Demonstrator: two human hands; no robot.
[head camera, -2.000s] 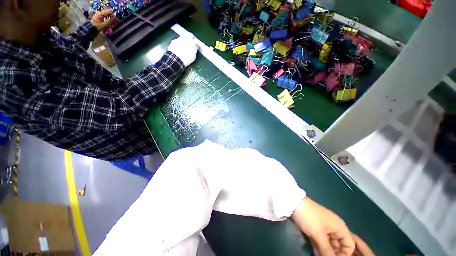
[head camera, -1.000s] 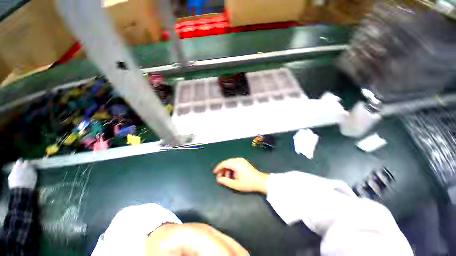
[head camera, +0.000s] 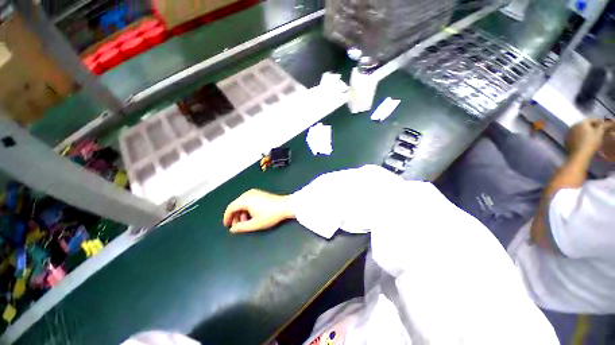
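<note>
My right hand (head camera: 257, 210) rests on the green bench with its fingers curled; whether anything lies inside them cannot be told. My left hand is out of the picture; only a bit of white sleeve shows at the bottom edge. A dark module stack with orange ends (head camera: 276, 158) lies beside the rail, beyond my right hand and not touching it. Several watch frames (head camera: 402, 151) lie in a row to the right, beyond my right sleeve. White paper pieces (head camera: 319, 139) lie between the stack and a white bottle (head camera: 362, 91).
A white parts tray (head camera: 162, 158) with dark parts (head camera: 206, 104) lies behind the pale rail. Binder clips (head camera: 40, 236) are heaped at left by a slanted post (head camera: 74, 175). Clear blister trays (head camera: 479, 74) lie at upper right. Another person's arm (head camera: 563, 175) is at right.
The view has swung right. My left hand has gone out of the picture, leaving only a sleeve edge. My right hand stays on the bench, still curled. The neighbour at left is out of view.
</note>
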